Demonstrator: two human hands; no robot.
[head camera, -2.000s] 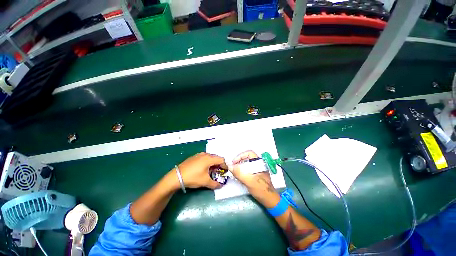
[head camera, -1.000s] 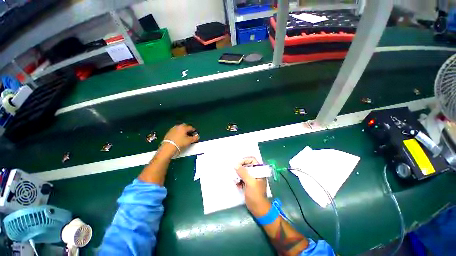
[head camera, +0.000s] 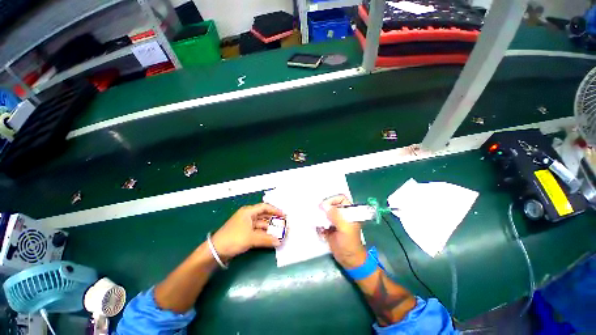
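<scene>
My left hand (head camera: 247, 230) holds a small electronic module (head camera: 276, 228) between thumb and fingers, its pale face showing, over the left edge of the white paper sheets (head camera: 304, 196). My right hand (head camera: 343, 229) holds the white glue syringe (head camera: 358, 212) over the right side of the paper, apart from the module. The syringe's green adapter head (head camera: 377, 211) points right. The syringe tip is hard to make out.
Beyond the white rail (head camera: 248, 184), modules lie spaced on the green conveyor belt (head camera: 242, 141). Spare paper (head camera: 434, 212) and the black dispenser controller (head camera: 539, 180) are at right. A grey post (head camera: 467, 82) rises near the rail. A light-blue fan (head camera: 49, 284) and small white fan (head camera: 104, 298) stand left.
My left hand has come back from the belt to the paper with a module in its fingers. My right hand still holds the syringe. The view has shifted slightly.
</scene>
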